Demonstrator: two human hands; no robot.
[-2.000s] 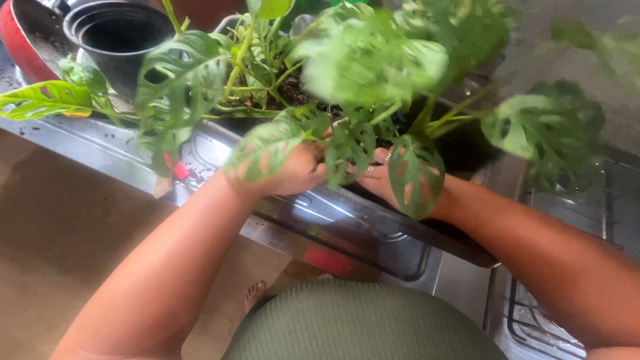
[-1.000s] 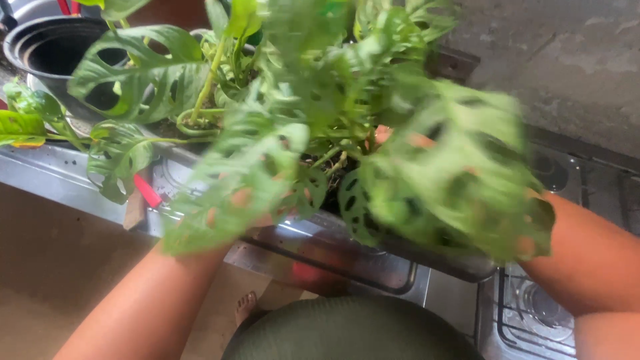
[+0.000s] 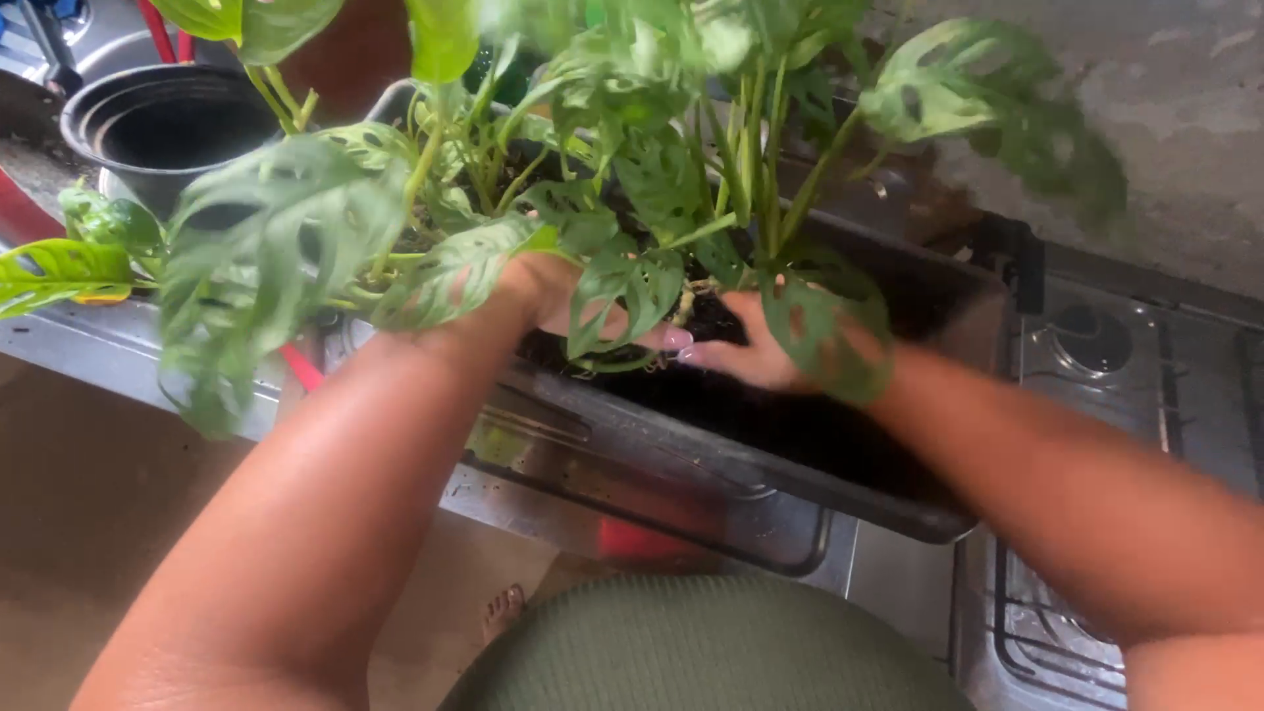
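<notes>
A long dark planter box (image 3: 859, 444) with dark soil holds leafy plants with holed leaves (image 3: 657, 178). My left hand (image 3: 592, 306) reaches into the planter at the plant's base, partly behind leaves, its thumb against the soil and roots (image 3: 684, 304). Beside it, my right hand (image 3: 755, 346) has its fingers in the soil at the root clump, thumb tip close to the left thumb. A holed leaf hides part of the right wrist. Whether either hand grips a root or stem cannot be told.
A black plastic pot (image 3: 168, 163) stands at the left. The planter lies over a metal sink counter (image 3: 504, 509), next to a gas stovetop (image 3: 1076, 365) on the right. A red handle (image 3: 301, 367) lies near the counter's front edge. Behind is a grey wall (image 3: 1175, 128).
The plant's leaves, which covered my right hand one second ago, have swung up and aside. Both thumbs now show close together at the plant's base.
</notes>
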